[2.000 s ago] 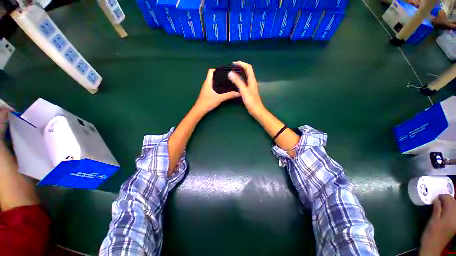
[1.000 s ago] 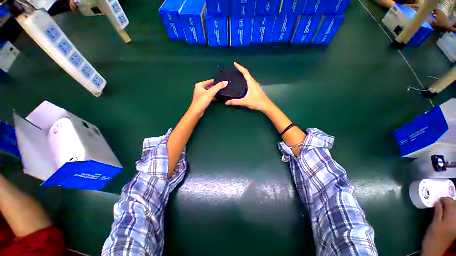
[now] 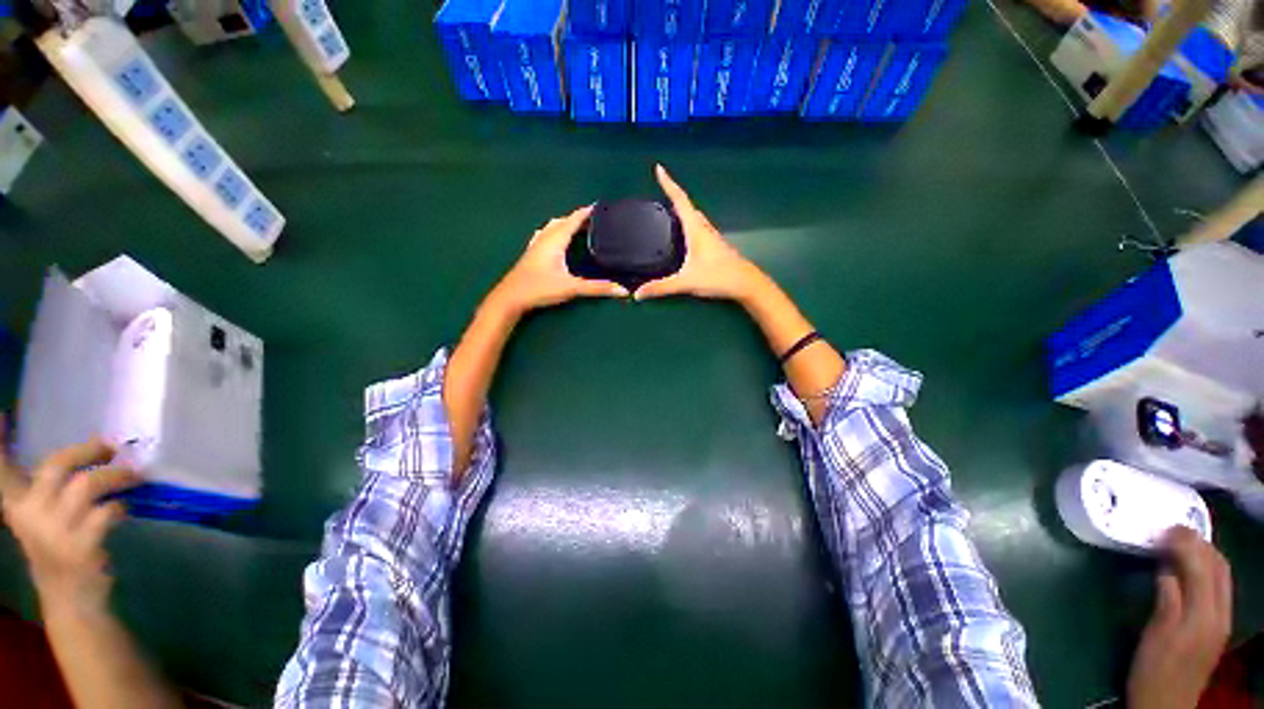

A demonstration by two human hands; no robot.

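A black folded article [image 3: 634, 237], fist-sized with a smooth rounded top face, is held between my two hands over the dark green table, near the middle of the view. My left hand [image 3: 552, 262] grips its left side, thumb along the near edge. My right hand [image 3: 708, 259] grips its right side, index finger reaching up past its far corner. The thumbs nearly meet below it. Its underside is hidden.
Blue closed cartons [image 3: 665, 76] stand in rows at the far side. A power strip [image 3: 169, 136] is at the upper left. An open carton [image 3: 208, 402] with a white device is at left, beside another person's hand. At right are a blue-white carton [image 3: 1120, 333] and a white device [image 3: 1126, 506] under another hand.
The black article has turned so its smooth face shows. My left thumb has moved off its face to the near edge. The left carton has turned, and the right carton and device have shifted inward.
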